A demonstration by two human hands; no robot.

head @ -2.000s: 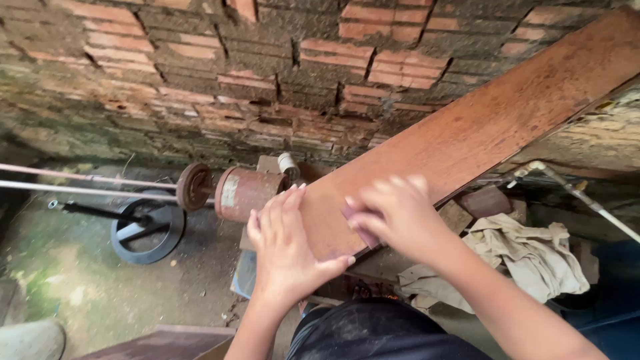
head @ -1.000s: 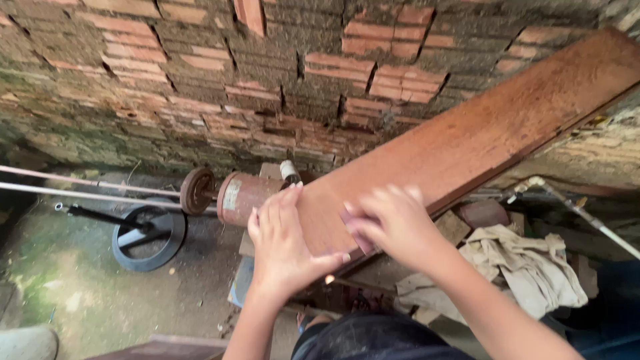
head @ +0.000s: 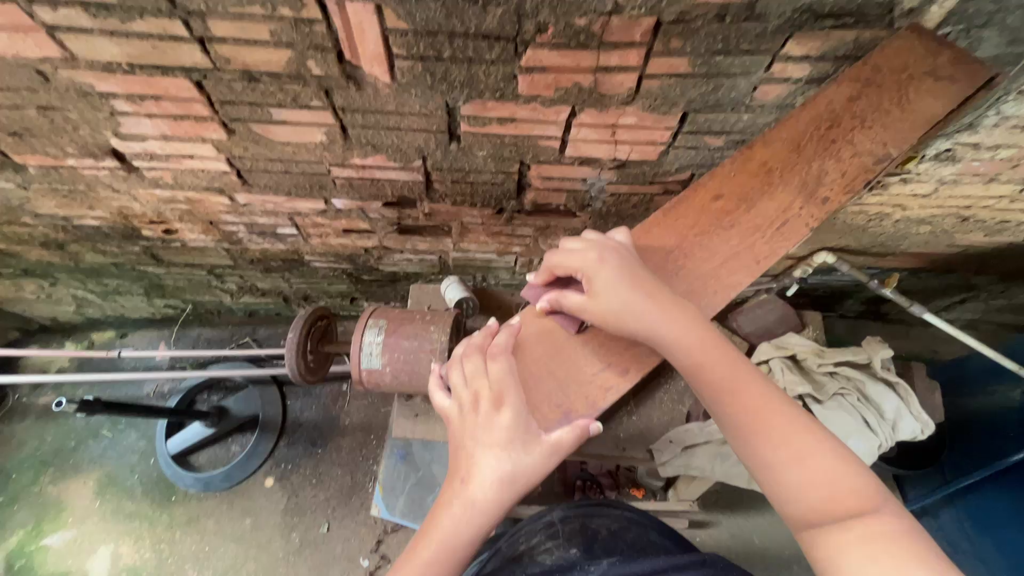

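Observation:
A long reddish-brown wooden board [head: 768, 192] slants from the middle of the view up to the upper right, beside a brick wall. Pressed on its near end is my left hand [head: 496, 400], fingers spread, the fingertips over the left edge and the thumb at the lower corner; it grasps the board's end. My right hand [head: 600, 284] pinches a folded piece of purplish sandpaper [head: 564, 304] between thumb and fingers, against the board's face near its upper-left edge. The palm side of both hands is hidden.
A rusty motor [head: 408, 350] with a pulley [head: 310, 346] sits just left of the board. Belts run off left above a black round base [head: 220, 428]. A beige cloth [head: 824, 392] and a pipe with a tap [head: 904, 300] are at right. The brick wall [head: 624, 132] stands behind.
My right hand has moved with the sandpaper from the board's lower edge to its upper-left edge. My left hand stays on the board's end.

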